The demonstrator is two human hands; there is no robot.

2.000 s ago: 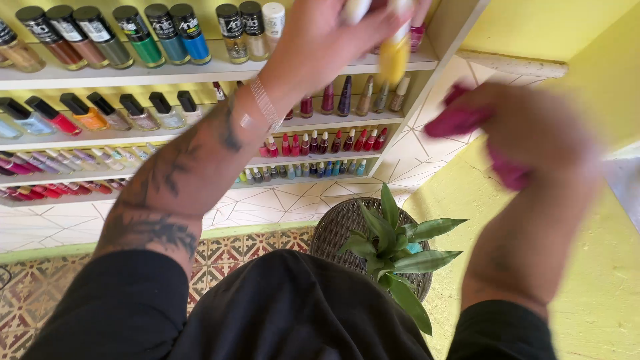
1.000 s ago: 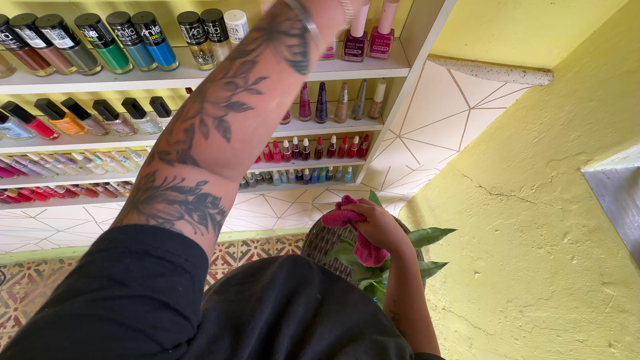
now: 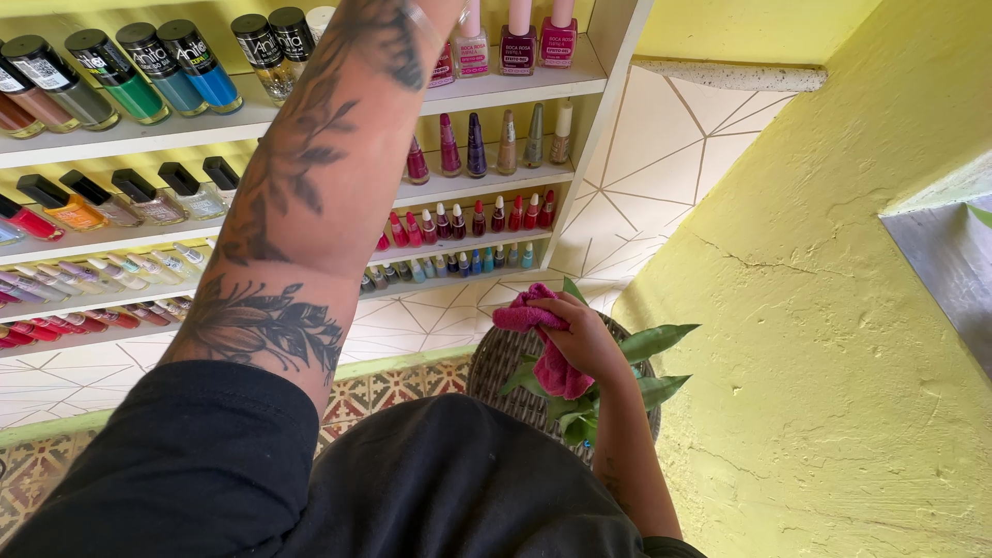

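Observation:
My left arm stretches up across the white shelf unit, and my left hand is beyond the top edge of the view, so what it holds is hidden. My right hand point(image 3: 583, 341) grips a crumpled magenta cloth point(image 3: 559, 373) low down, over the leaves of a potted plant point(image 3: 657, 342). Right of my left forearm, pink-capped nail polish bottles point(image 3: 517, 48) stand upright on the upper shelf point(image 3: 527, 87). Below them is a row of slimmer nail polish bottles point(image 3: 475, 146). Black-capped polish bottles point(image 3: 128, 81) stand left of the arm.
Lower shelves hold rows of small polish bottles point(image 3: 479, 218). A dark woven round stand point(image 3: 490, 358) is under the plant, by the patterned floor tiles point(image 3: 387, 395). To the right are a yellow wall point(image 3: 783, 310), a stone ledge point(image 3: 736, 75) and a grey surface point(image 3: 949, 263).
My left hand has gone up out of view; two seconds ago it was by the upper shelf with a yellow bottle. My right hand has come down and left to the plant, still with the cloth.

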